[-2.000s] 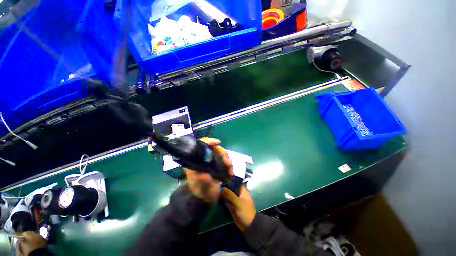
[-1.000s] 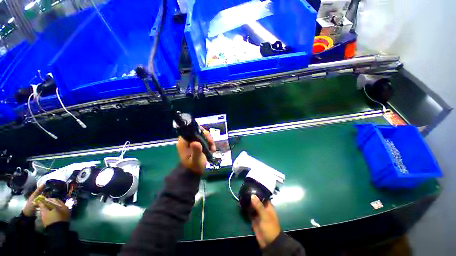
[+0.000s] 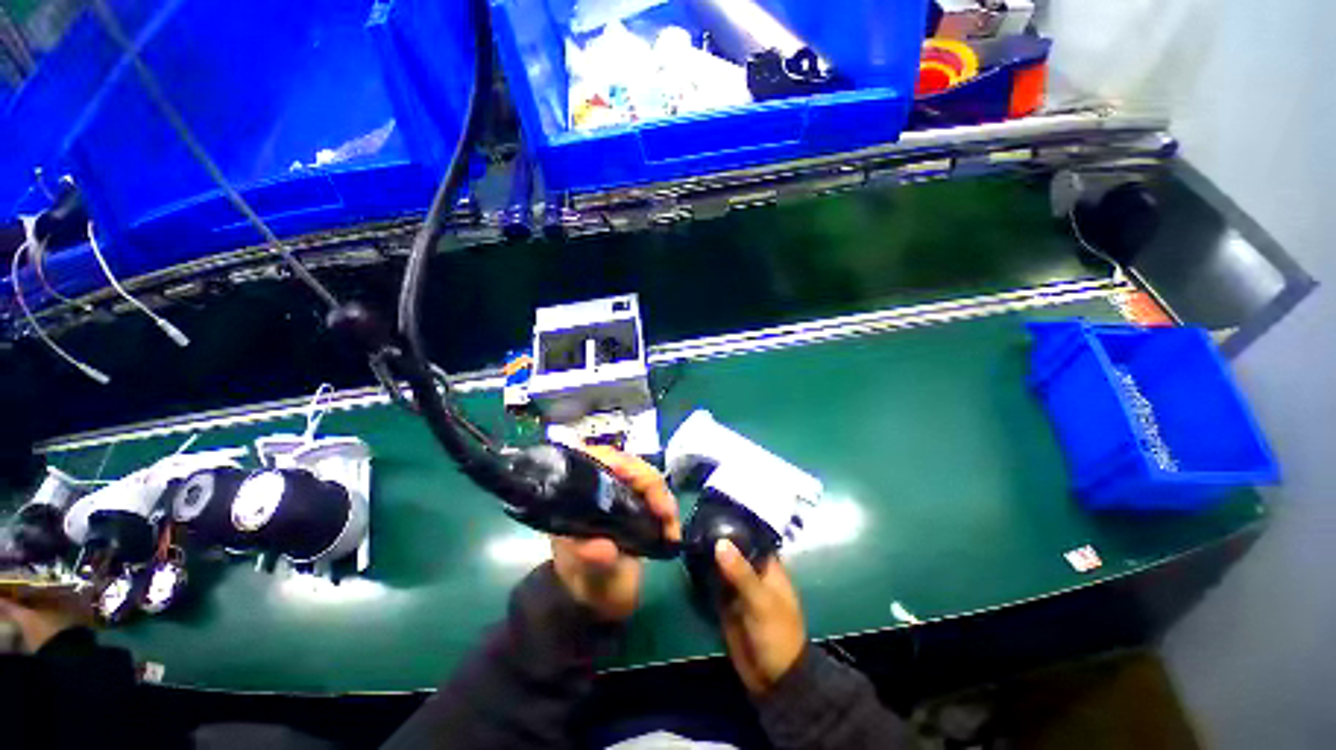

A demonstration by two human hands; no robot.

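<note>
My left hand (image 3: 608, 545) is closed around the black electric screwdriver (image 3: 564, 491), which hangs on a dark cable and lies almost level. Its tip is at the side of the black ball head of a security camera (image 3: 730, 531); whether it touches a screw is hidden. My right hand (image 3: 759, 608) holds this black head, thumb on top. The camera's white housing (image 3: 755, 472) points up and away on the green bench. The silver-white screw feeder (image 3: 591, 366) stands just behind the screwdriver.
More cameras (image 3: 301, 516) lie at left, beside another person's hand (image 3: 37, 623). A small blue bin (image 3: 1150, 418) stands at right. One camera (image 3: 1106, 213) lies at the far right. Large blue bins (image 3: 733, 132) line the rack behind; a thin cord hangs at upper left.
My left hand has brought the screwdriver from the feeder down to the camera head and tilted it nearly level. My right hand stays on the head. The neighbour's hands have moved left, mostly out of view.
</note>
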